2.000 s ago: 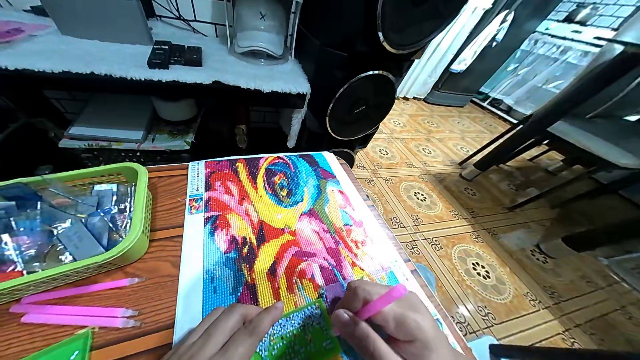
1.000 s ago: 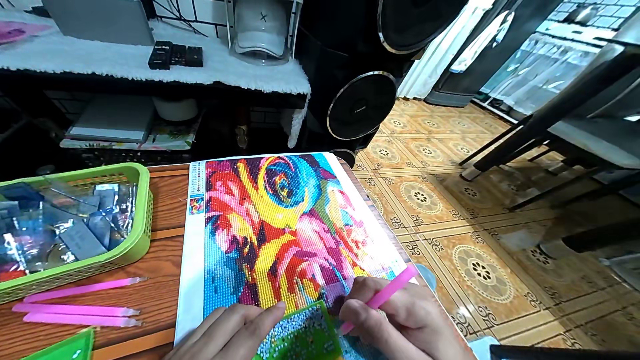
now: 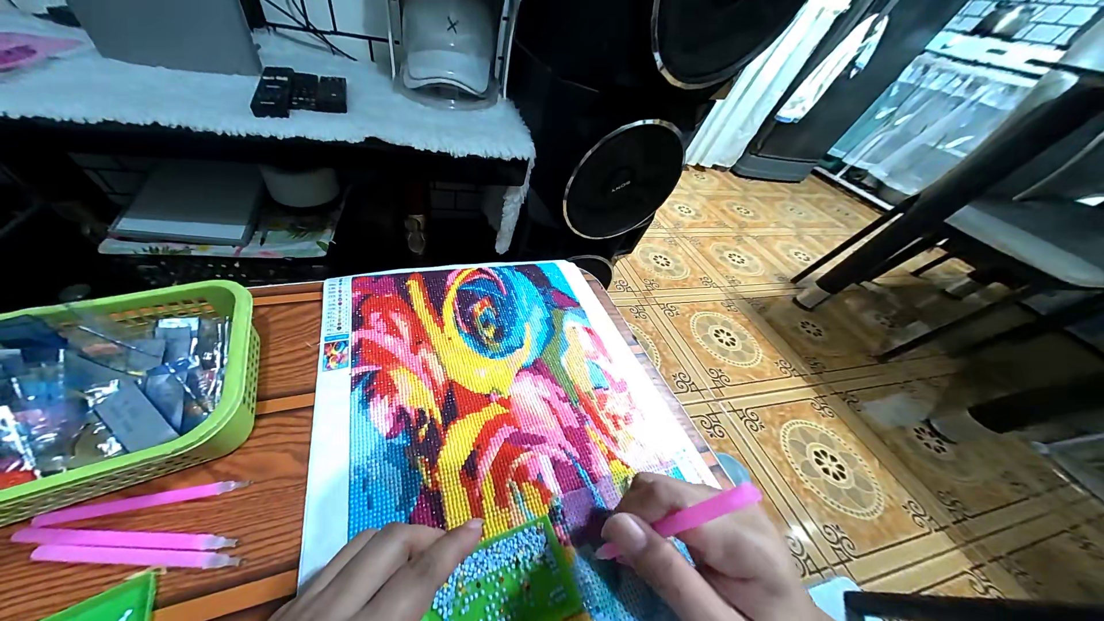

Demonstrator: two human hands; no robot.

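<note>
A diamond painting canvas [image 3: 483, 371] with swirls of red, yellow, pink and blue lies on the wooden table. My right hand [image 3: 707, 552] holds a pink diamond-painting pen [image 3: 707, 511] over the lower right part of the picture; its tip points down and left. A green plastic tray [image 3: 526, 573] with small pale beads rests on the canvas's lower part. My left hand [image 3: 388, 565] lies flat at the tray's left side, fingertips by its upper left edge; whether it grips the tray cannot be told. Several more pink pens [image 3: 129, 539] lie at left.
A green basket [image 3: 244, 371] of small bags stands at the table's left, with another green tray [image 3: 112, 599] below it. Behind the table are a shelf with a white fluffy cover [image 3: 172, 99] and a black speaker [image 3: 623, 179]. Chairs [image 3: 1026, 233] stand on the tiled floor at right.
My right hand has shifted slightly, and the pen's angle has changed a little. My left hand and the tray have stayed nearly in place.
</note>
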